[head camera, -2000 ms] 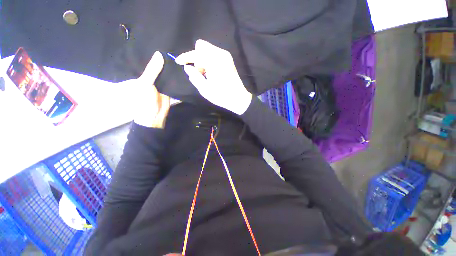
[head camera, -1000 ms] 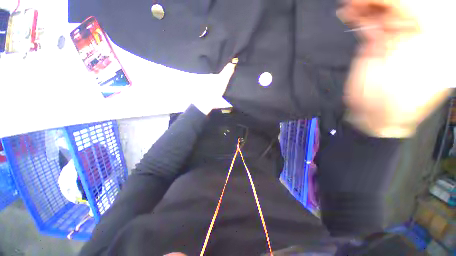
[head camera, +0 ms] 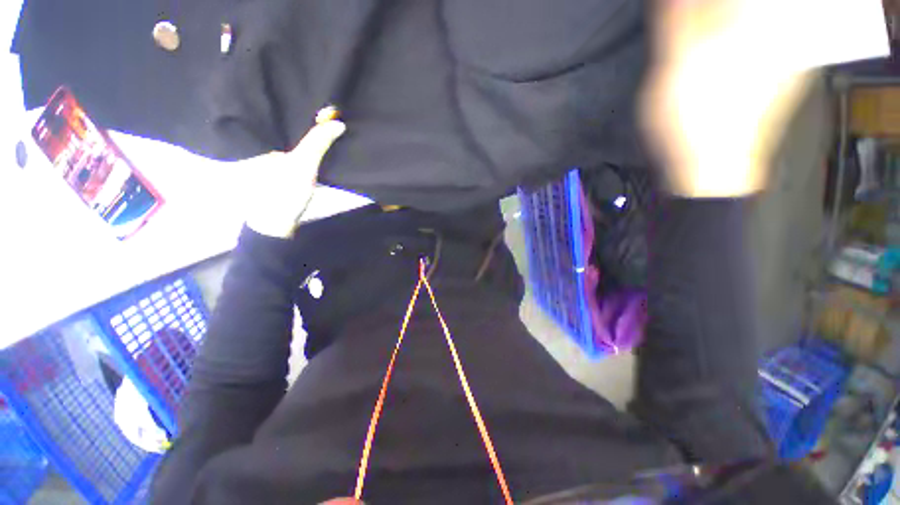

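A large black coat (head camera: 385, 99) lies over the white table and hangs over its near edge. Two metal buttons, one a round disc (head camera: 166, 36) and one seen nearly edge-on (head camera: 226, 38), sit on it at the upper left. My left hand (head camera: 281, 187) grips the coat near its edge, thumb on top, with another button (head camera: 328, 114) at the thumb tip. A bright disc (head camera: 315, 287) shows on black cloth below that hand. My right hand (head camera: 725, 108) is raised at the upper right, blurred and overexposed; its fingers, any needle and thread cannot be made out.
A red-edged smartphone (head camera: 97, 163) lies on the white table (head camera: 187, 212) at left, with a grey disc (head camera: 21, 153) beside it. Blue crates (head camera: 74, 395) stand below left. Another crate (head camera: 558, 266) with purple cloth (head camera: 619, 318) stands right of centre. Shelving (head camera: 863, 197) stands at far right.
Two seconds ago my right hand held a needle beside my left hand; it is now far to the right. The view has swung right and back. My left thumb has stayed by the button since one second ago.
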